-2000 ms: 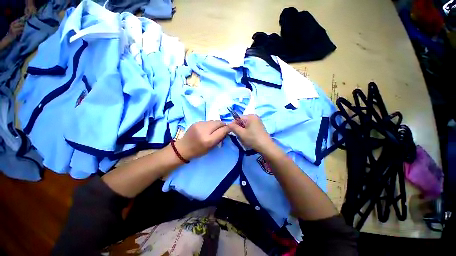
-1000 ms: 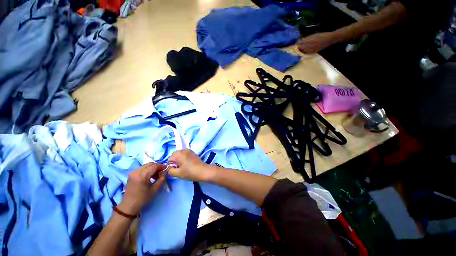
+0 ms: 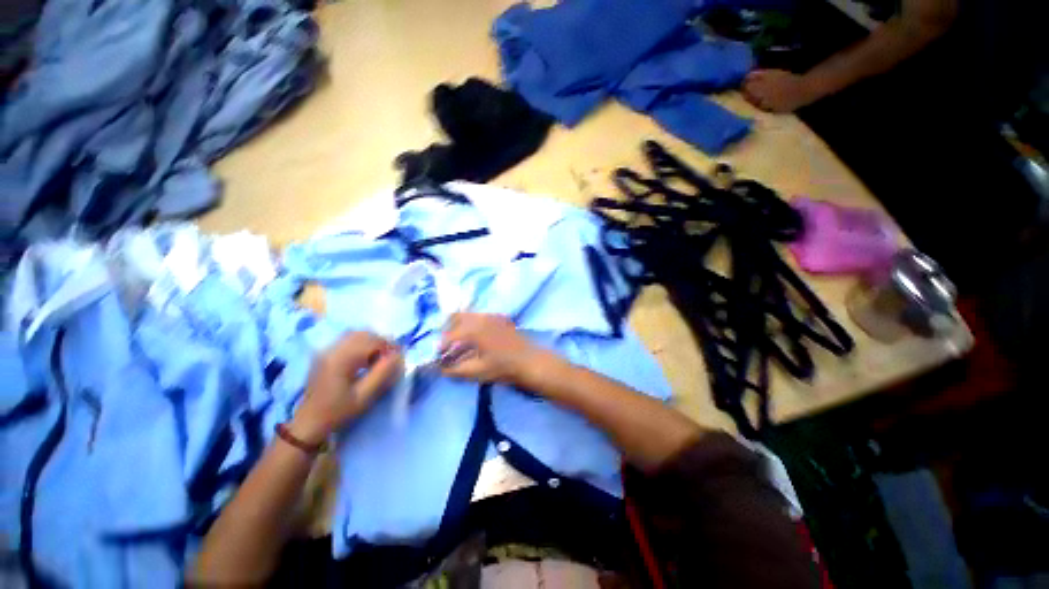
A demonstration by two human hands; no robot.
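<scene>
A light blue shirt (image 3: 403,472) with navy trim and a white collar lies spread in front of me, with small white buttons on its navy placket. My left hand (image 3: 357,374) is blurred over the shirt's middle, fingers curled; whether it pinches cloth cannot be told. My right hand (image 3: 481,349) is just to its right, fingers closed at a whitish fold of the shirt. A small dark thing shows at its fingertips, too blurred to name. A black hanger (image 3: 433,193) shows at the shirt's collar.
Stacked light blue shirts (image 3: 150,391) lie at left, grey-blue garments (image 3: 127,104) at far left. Black cloth (image 3: 489,132) and blue garments (image 3: 610,58) lie beyond. A hanger heap (image 3: 725,265), pink pouch (image 3: 845,236) and clear mug (image 3: 903,301) are at right. Another person's hand (image 3: 779,90) rests at the far edge.
The view has swung right since the oldest frame, bringing in the mug, blue garments and another person's arm. My hands have moved slightly apart. The blades seen earlier at my right hand are no longer clear.
</scene>
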